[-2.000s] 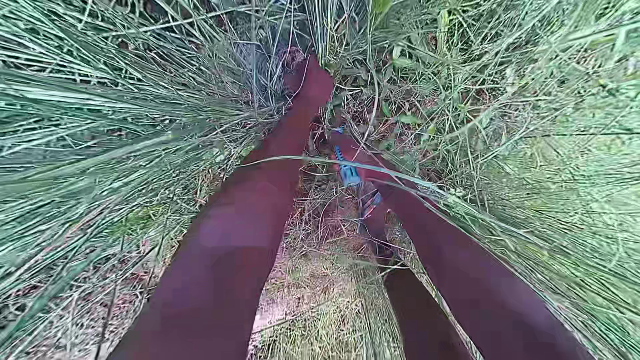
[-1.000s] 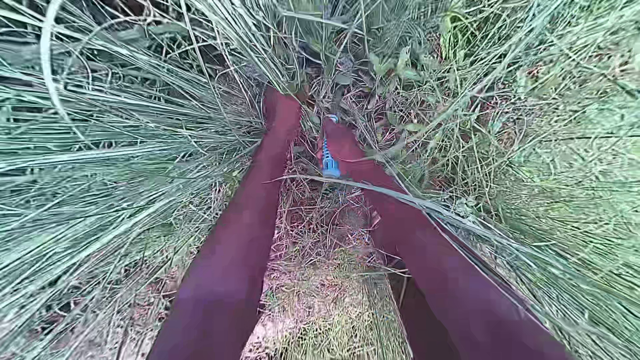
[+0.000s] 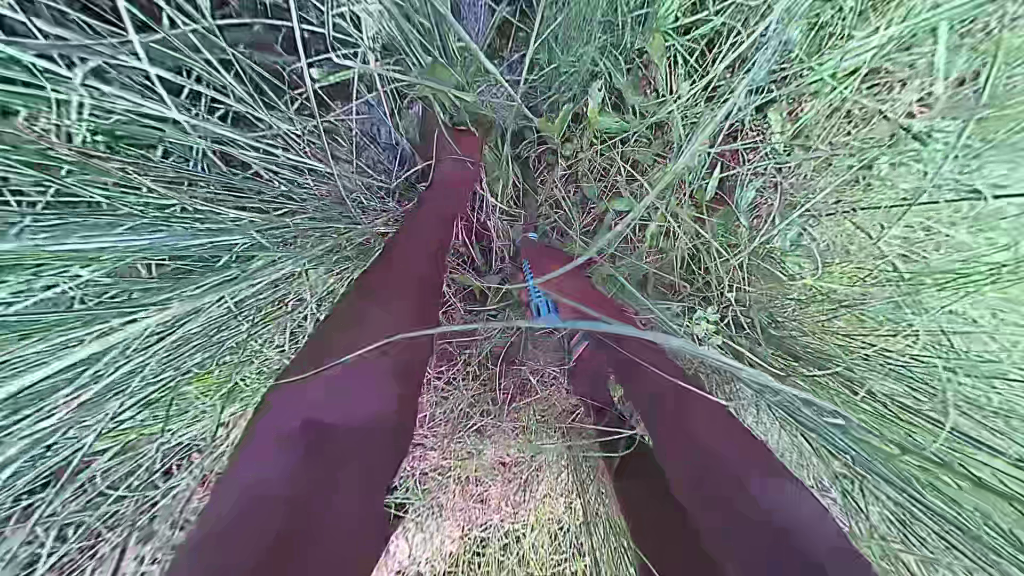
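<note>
My left hand (image 3: 458, 152) reaches into the base of the tall grass at the upper middle, its fingers hidden among stems and leaves, so whether it grips any cannot be told. Lower and to the right, my right hand (image 3: 558, 276) is closed around a tool with a ribbed blue handle (image 3: 542, 304). The butt of the handle points back toward me. The tool's front end is lost in the grass, and its kind cannot be told. A long pale grass blade (image 3: 480, 326) crosses in front of both forearms.
Dense long grass (image 3: 160, 264) leans in from the left, with more grass (image 3: 904, 280) on the right. Dry cut-looking stems (image 3: 488, 472) cover the ground between my arms. Small leafy plants (image 3: 608, 120) grow ahead. Part of a dark leg (image 3: 660, 512) shows beneath my right forearm.
Compared with one second ago, my hands are farther apart, and leaves and stems now cover more of my left hand. The blue-handled tool has stayed in my right hand.
</note>
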